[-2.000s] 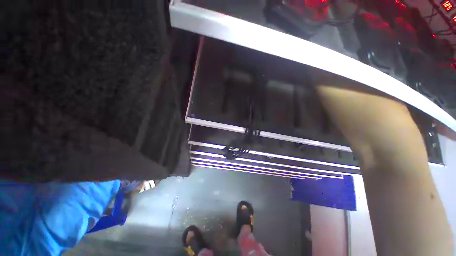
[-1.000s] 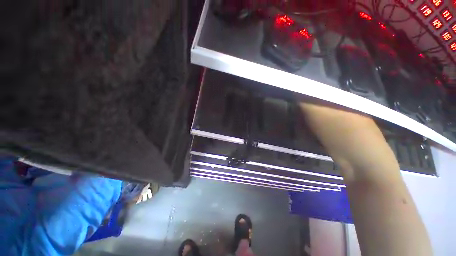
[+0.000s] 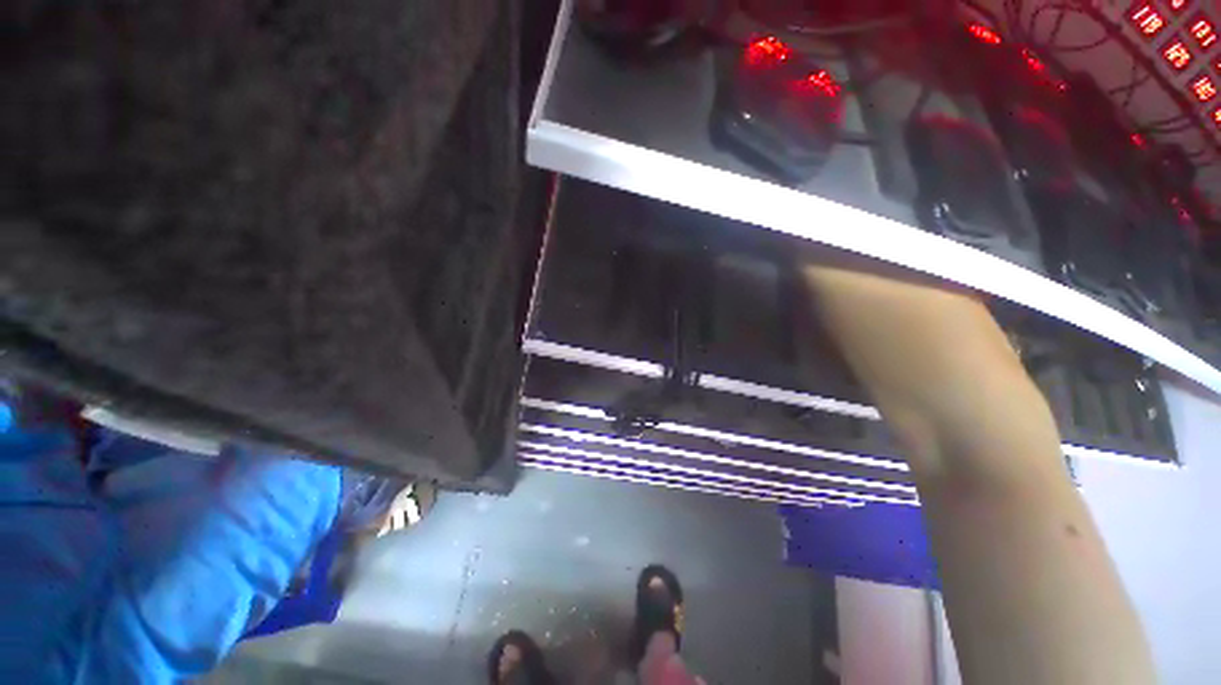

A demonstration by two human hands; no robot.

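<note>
My right forearm comes in from the lower right and reaches in under the white front edge of the top shelf. My right hand is hidden in the dark gap below that shelf, so what it touches cannot be seen. My left hand is not in view. Black rounded devices, some with red lights, lie on the top shelf with thin black leads around them. A small bundle of black cables hangs over the front edges of the lower shelves.
Red digit readouts glow at the upper right. A large dark grey panel or cloth fills the left. A person's blue sleeve is at lower left. A blue box is low at right. Feet in dark sandals stand on the grey floor.
The view has shifted, so more of the top shelf, its devices and the red readouts shows than at first. My right forearm still reaches under the shelf, a little further left in the picture.
</note>
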